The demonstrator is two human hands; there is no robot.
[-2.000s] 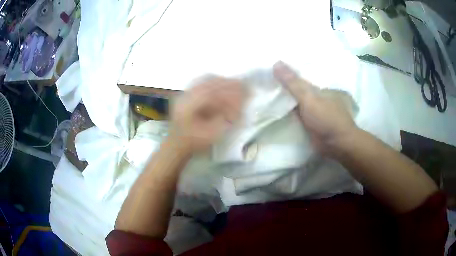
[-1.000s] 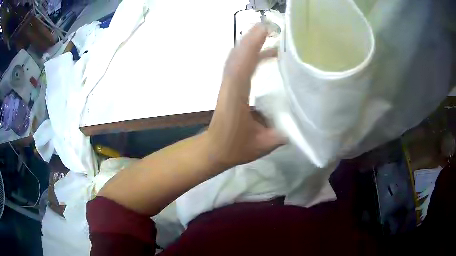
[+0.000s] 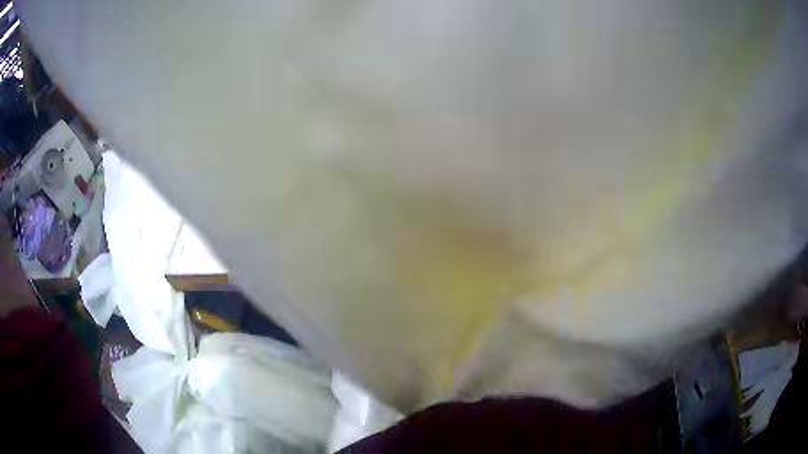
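A large white fabric piece [image 3: 496, 177] hangs close before the camera, blurred, and fills most of the view. Yellowish patches and folds show in its lower middle. Its left edge runs slantwise down from the upper left. At the left edge a dark red sleeve and a bit of bare forearm show; my left hand itself is out of the picture. My right hand is not visible, outside the picture or behind the cloth.
White cloth pieces [image 3: 257, 381] hang and lie in a heap at lower left. A table corner [image 3: 199, 282] with a brown edge shows above a yellow object [image 3: 213, 321]. Purple items [image 3: 44, 235] lie at far left. A yellow-edged dark holder [image 3: 704, 390] stands at lower right.
The white fabric has come up close to the camera and now hides most of the table. My left hand has left the view, with its sleeve now at the left edge.
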